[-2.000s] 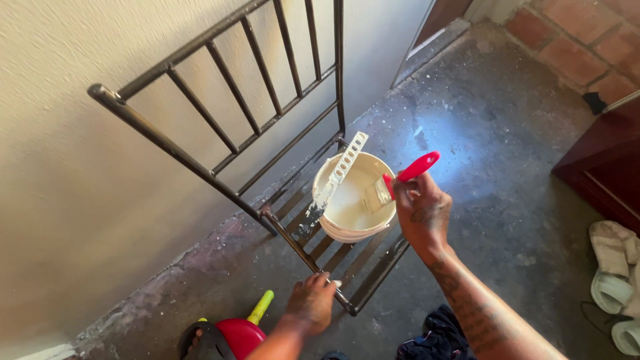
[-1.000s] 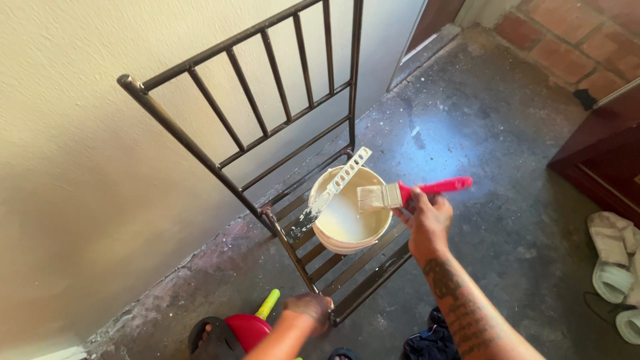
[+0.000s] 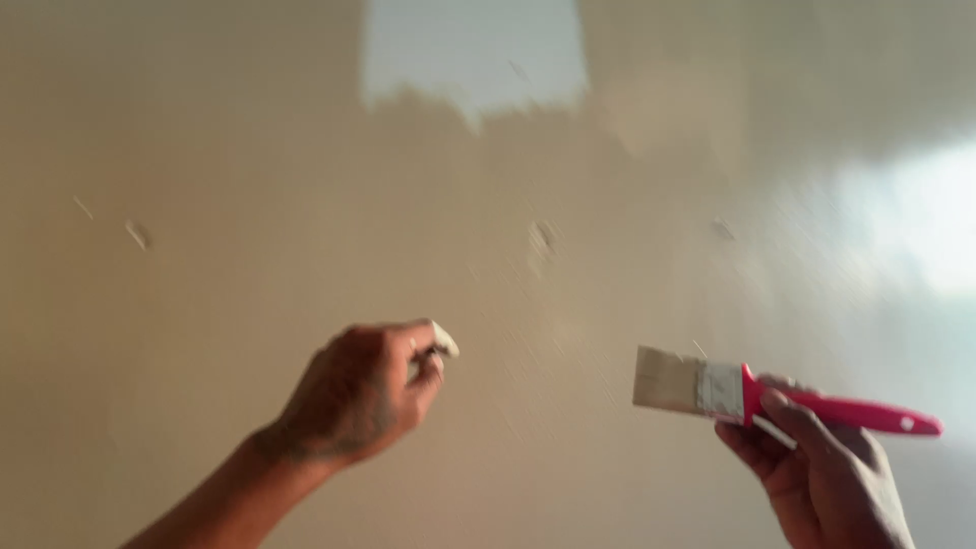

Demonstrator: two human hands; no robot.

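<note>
My right hand (image 3: pixel 820 465) holds a flat paintbrush (image 3: pixel 667 380) at the lower right. Its handle is red, its ferrule is pale metal with smears, and the bristles point left. At lower centre-left is my left hand (image 3: pixel 354 389), its fingers curled and thumb bent toward them. Something whitish shows at the index fingertip; whether it is paint on the skin or a small held piece cannot be told. Both hands are in front of a beige painted wall (image 3: pixel 305 229), blurred by motion.
The wall fills the view behind both hands. It has small raised bumps (image 3: pixel 543 236) and scratch-like marks. A paler patch with a ragged lower edge (image 3: pixel 473 53) is at the top, and bright glare (image 3: pixel 945 221) lies at the right.
The view has swung from the metal chair and paint bucket to the wall. My left hand has let go of the chair's edge. The brush, over the bucket before, is now away from it.
</note>
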